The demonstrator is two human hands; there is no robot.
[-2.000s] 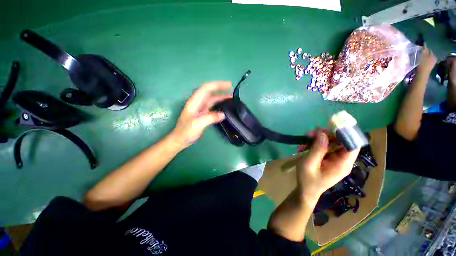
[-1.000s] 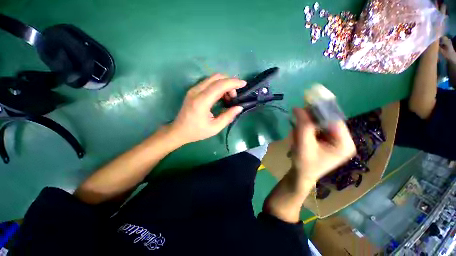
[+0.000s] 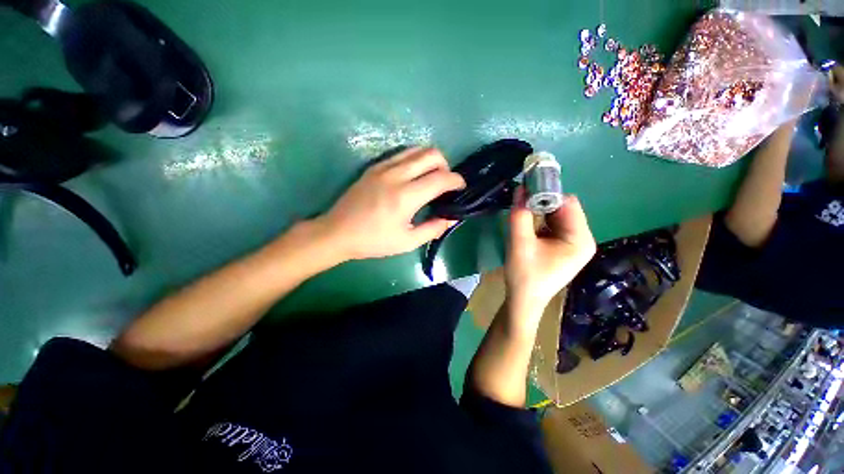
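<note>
A black headphone side assembly [image 3: 486,176] lies on the green bench in front of me, its thin curved arm pointing down towards my body. My left hand [image 3: 398,204] grips its left end between thumb and fingers. My right hand [image 3: 551,241] is shut on a small mallet [image 3: 544,185] with a grey metal head and whitish face; its handle is mostly hidden in the fist. The mallet head is at the right end of the assembly; whether they touch I cannot tell. Loose small metal caps [image 3: 625,83] lie in a scattered pile at the upper right.
A clear bag of copper-pink caps [image 3: 713,93] lies beside the loose pile. An open carton [image 3: 668,347] of black parts stands at the bench edge, lower right. More black headphone parts [image 3: 134,69] lie at the left. Another person's forearm [image 3: 763,190] reaches to the bag.
The assembly was turned over, and its broad oval side now shows more than its edge and arm joint did. The mallet has moved left and down to the assembly's right end. The camera view has shifted.
</note>
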